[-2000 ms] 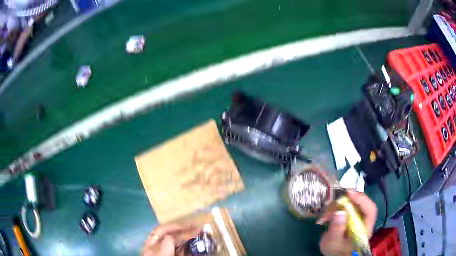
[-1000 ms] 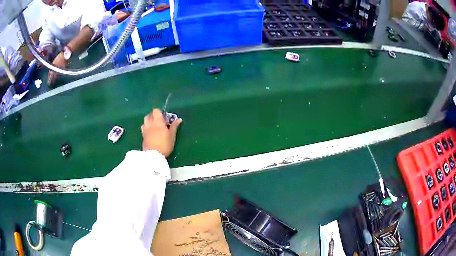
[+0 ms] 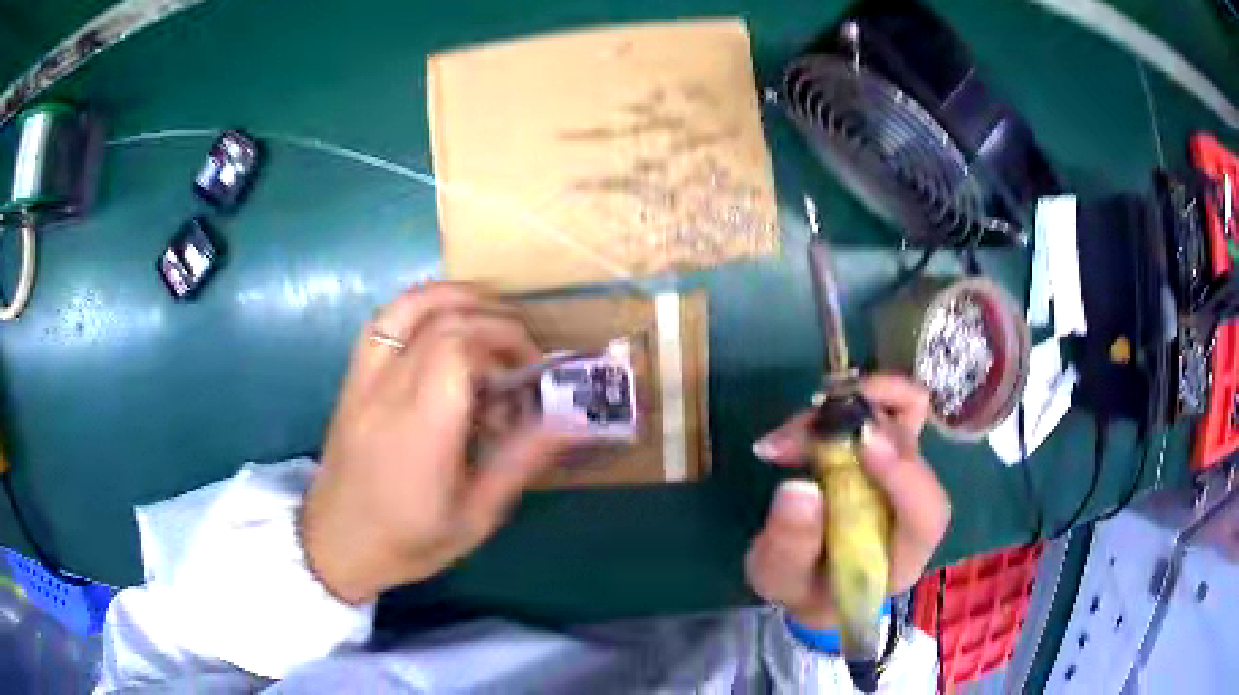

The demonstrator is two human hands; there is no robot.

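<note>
My left hand [image 3: 428, 441] is blurred and grips a white-rimmed watch housing [image 3: 591, 397] with a dark board inside, over the brown holding fixture [image 3: 690, 387] with its pale tape strip. Thin grey tweezers [image 3: 544, 364] show between the same fingers, partly hidden. My right hand [image 3: 849, 502] holds the soldering iron [image 3: 856, 530] by its yellow tape-wrapped handle. The iron's metal tip points up and away, above the mat to the right of the fixture, and touches nothing. Solder wire [image 3: 313, 145] arches from the left over the brown sheet towards the fixture.
A brown sheet [image 3: 605, 149] with tiny parts lies behind the fixture. A black fan [image 3: 910, 122] and a tip cleaner tin [image 3: 972, 356] stand to the right. Two dark units [image 3: 228, 170] and a solder reel [image 3: 52, 160] are at left. Red trays [image 3: 981, 611] are at right.
The view has dropped from the conveyor to the bench. My left hand has come back from the conveyor with a white unit to the fixture. My right hand, out of view before, shows with the iron.
</note>
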